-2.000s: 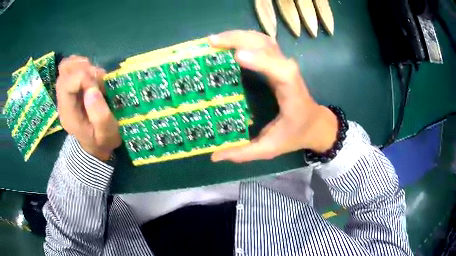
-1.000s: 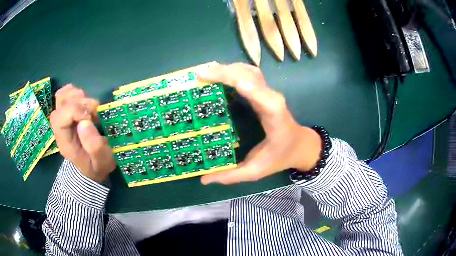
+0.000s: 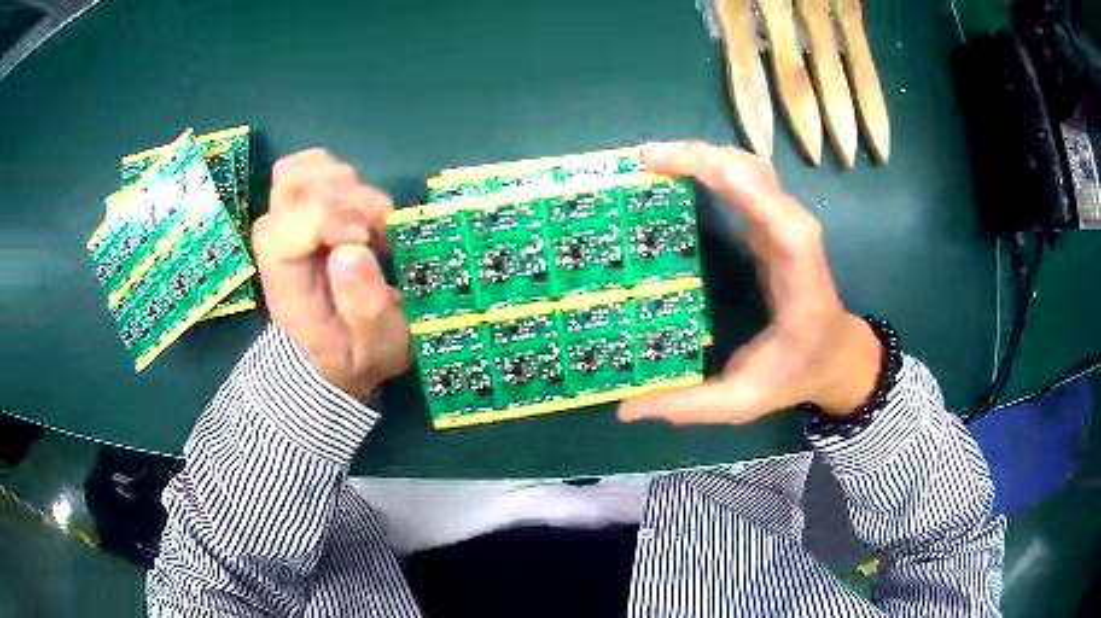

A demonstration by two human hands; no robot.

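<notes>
A green PCB panel (image 3: 555, 296) with two rows of four small circuits and yellow strips faces up in front of me. At least one more panel (image 3: 483, 181) shows behind its far edge. My right hand (image 3: 779, 302) grips the panels from the right, thumb on the near edge and fingers on the far edge. My left hand (image 3: 332, 272) is at the left edge with curled fingers and its thumb against the panel side. Fingertips of the left hand are partly hidden, so its hold is hard to tell.
Several fanned PCB panels (image 3: 181, 248) lie on the green mat (image 3: 398, 73) at left. Several pale pointed wooden handles (image 3: 803, 85) lie at the top right. A black unit (image 3: 1020, 133) with a cable stands at far right. A blue surface (image 3: 1032, 447) is below right.
The whole view has shifted, so hands, panels and mat items all appear further right. The hands keep about the same pose around the panels.
</notes>
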